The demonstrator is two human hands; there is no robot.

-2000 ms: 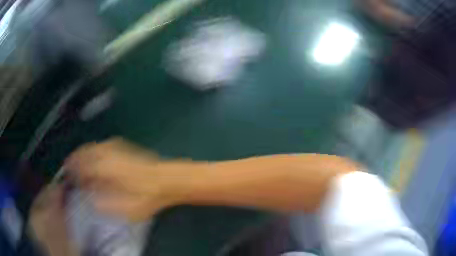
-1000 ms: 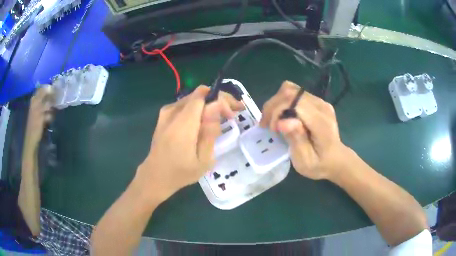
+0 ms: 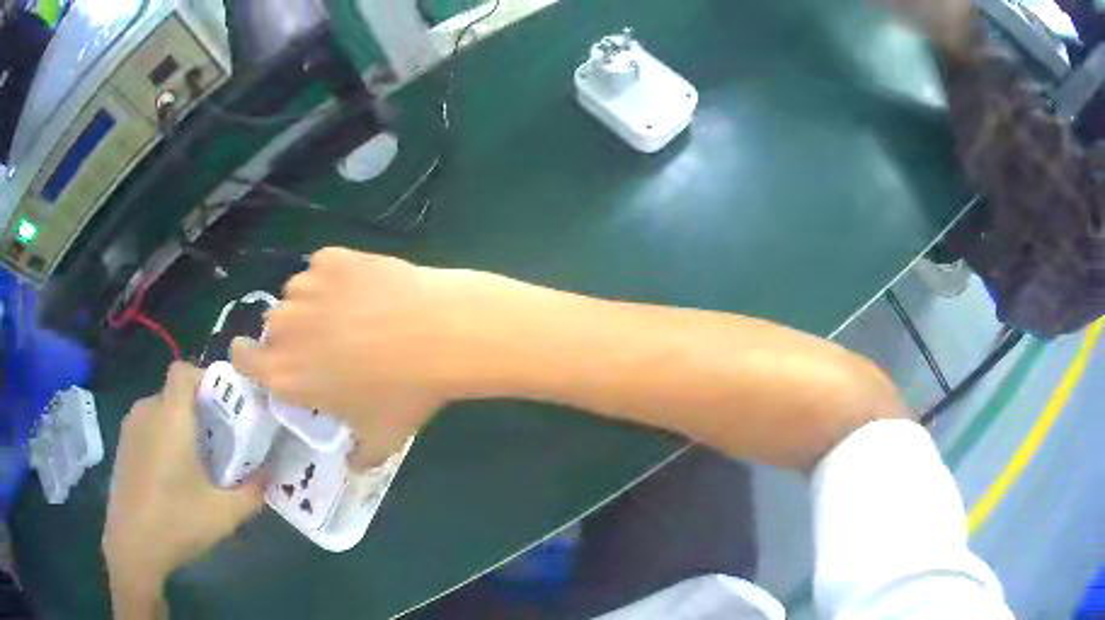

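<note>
A white socket adapter with USB slots (image 3: 240, 418) stands tilted over the white test socket board (image 3: 345, 527). My left hand (image 3: 170, 484) grips its left side. My right hand (image 3: 364, 333) reaches across from the right, its fingers and thumb around a second white adapter (image 3: 313, 426) on the board, mostly hidden under the hand. No probe can be made out in either hand. Dark universal holes show at the board's near end; my right hand hides part of the board.
A beige tester (image 3: 109, 121) with a green light stands at upper left, with black cables and a red wire (image 3: 148, 317) near it. White adapters (image 3: 67, 442) lie at far left. One adapter (image 3: 636, 97) lies pins up beyond my right arm. A neighbour's arm (image 3: 1030, 194) is at upper right.
The camera view has turned to the right. The black leads held one second ago no longer show in my hands, which are now around the adapters. One adapter shows on the right, where two lay.
</note>
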